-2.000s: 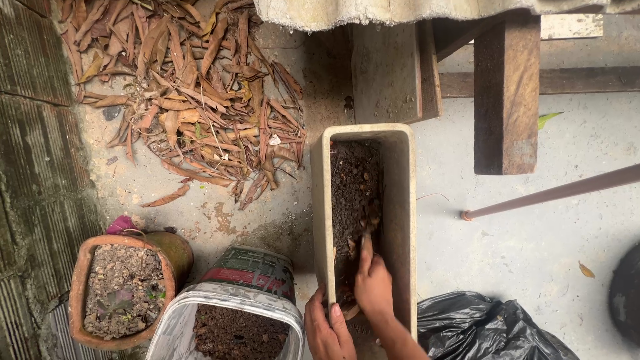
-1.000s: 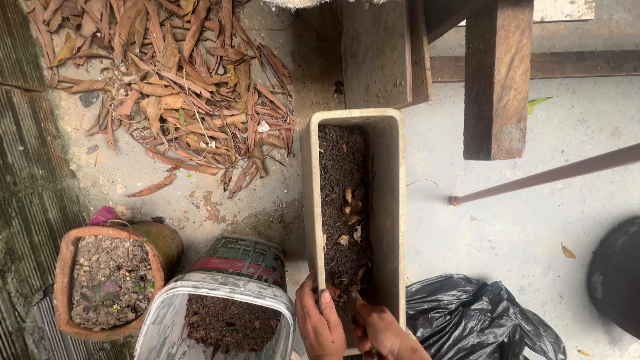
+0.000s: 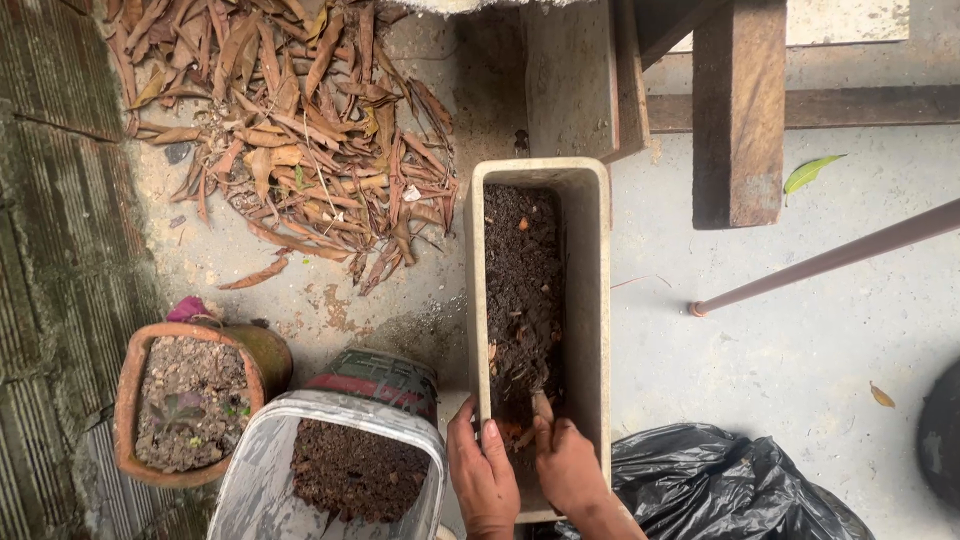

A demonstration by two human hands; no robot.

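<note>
A long rectangular planter (image 3: pixel 606 300), pale and deep, stands at the middle of the view with dark soil (image 3: pixel 523 277) inside. My left hand (image 3: pixel 482 476) grips its left wall near the lower end, thumb over the rim. Inside the lower part of the planter, my right hand (image 3: pixel 568 461) holds a small hand tool (image 3: pixel 541 406), of which only a pale part shows; its tip is hidden in the soil. Brown leaf bits lie in the soil around it.
Dry leaves (image 3: pixel 300 142) lie heaped on the floor at upper left. A clay pot (image 3: pixel 126 409) and a white plastic bucket (image 3: pixel 247 442) with soil stand left. A black plastic bag (image 3: pixel 720 480) lies at lower right, below a wooden beam (image 3: pixel 739 112) and a thin metal pole (image 3: pixel 825 259).
My right hand, low in the planter a second ago, now reaches slightly further up it. Leaf pieces seen mid-planter then are mostly covered by soil. My left hand stays on the wall.
</note>
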